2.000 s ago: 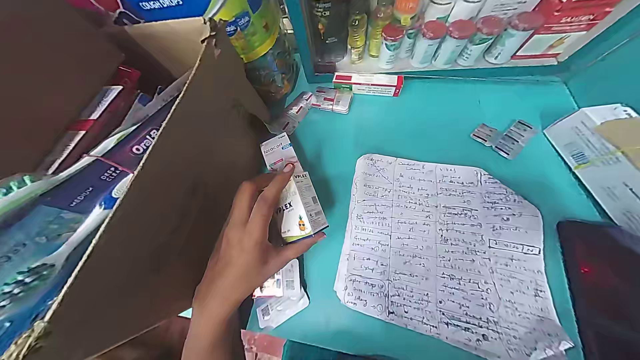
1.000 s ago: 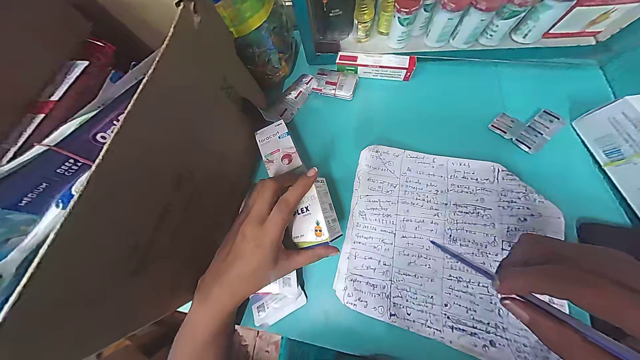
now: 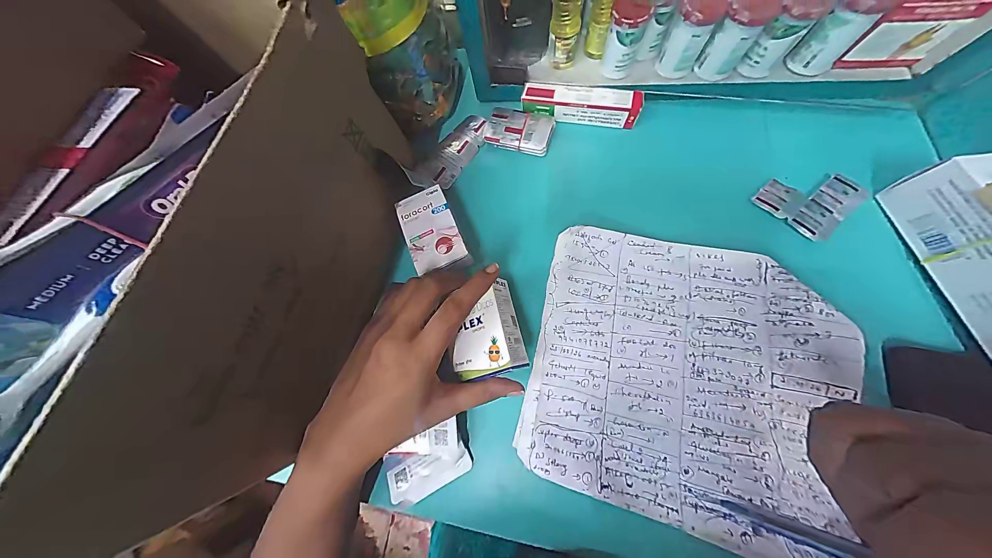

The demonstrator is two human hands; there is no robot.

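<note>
My left hand, fingers spread, rests over a small white carton with a pineapple picture, its thumb beside the carton's lower edge. Just beyond it lies a Foracort medicine box. My right hand, blurred at the lower right, has a pen at it, lying low over the paper; its fingertips are hard to make out. The creased paper sheet, ruled in columns of handwriting, lies on the turquoise counter. Below my left hand are a blister pack and a partly hidden printed pack.
A cardboard box holding toothbrush packs stands at left. Blister packs, a red-white carton and a plastic jar lie beyond. Bottles line a shelf. Foil strips and a white box are right.
My right hand came into view with the pen after the oldest frame, and has since moved toward the sheet's lower right. My left hand stays by the pineapple carton. The view has shifted somewhat.
</note>
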